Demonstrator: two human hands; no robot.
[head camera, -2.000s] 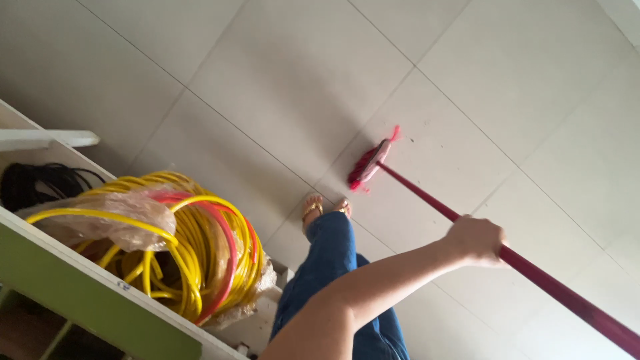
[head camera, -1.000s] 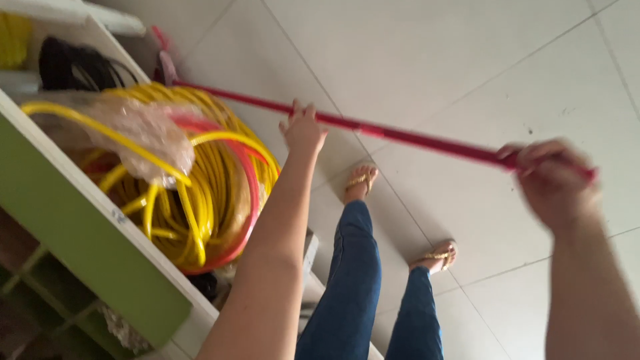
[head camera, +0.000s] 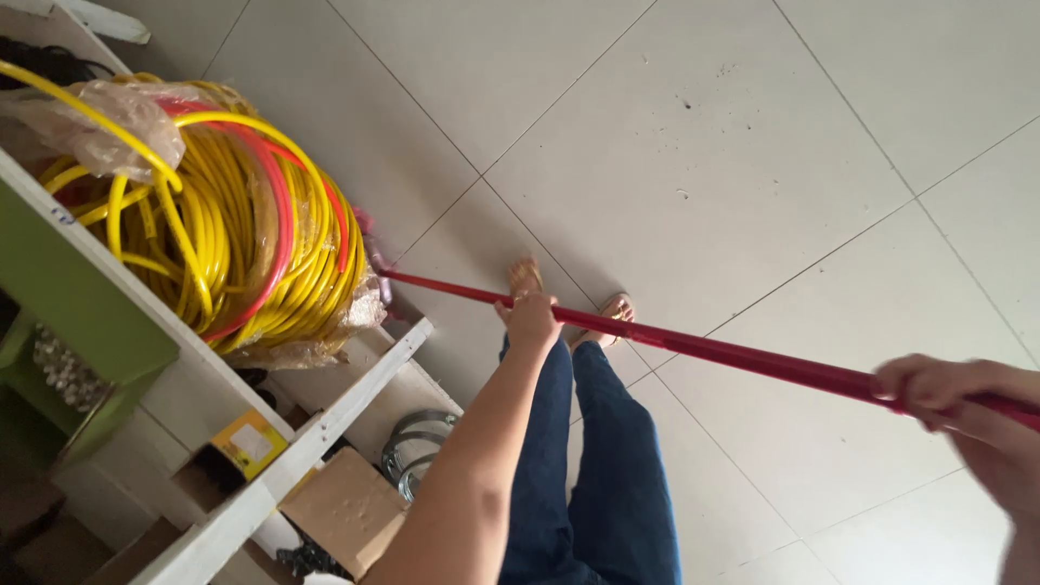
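A broom's long red handle (head camera: 731, 354) slants across the view from left to right. My left hand (head camera: 532, 318) grips it near its middle, over my sandalled feet. Toward the right edge my right hand (head camera: 934, 390) is closed around the upper part of the handle. The pinkish broom head (head camera: 378, 268) is at the far left end, on the floor beside a big coil of yellow hose (head camera: 215, 236), which hides part of it and its bristles.
Dark specks of debris (head camera: 687, 106) lie on the tiled floor. At the left stands a white and green shelf (head camera: 77, 272) with a cardboard box (head camera: 345, 508), a yellow box (head camera: 248, 445) and metal rings (head camera: 414, 443). A white wooden rail (head camera: 284, 463) juts out.
Two seconds ago only one hand showed on the handle; now both hold it. The broom head has moved from the open floor to beside the hose coil and shelf.
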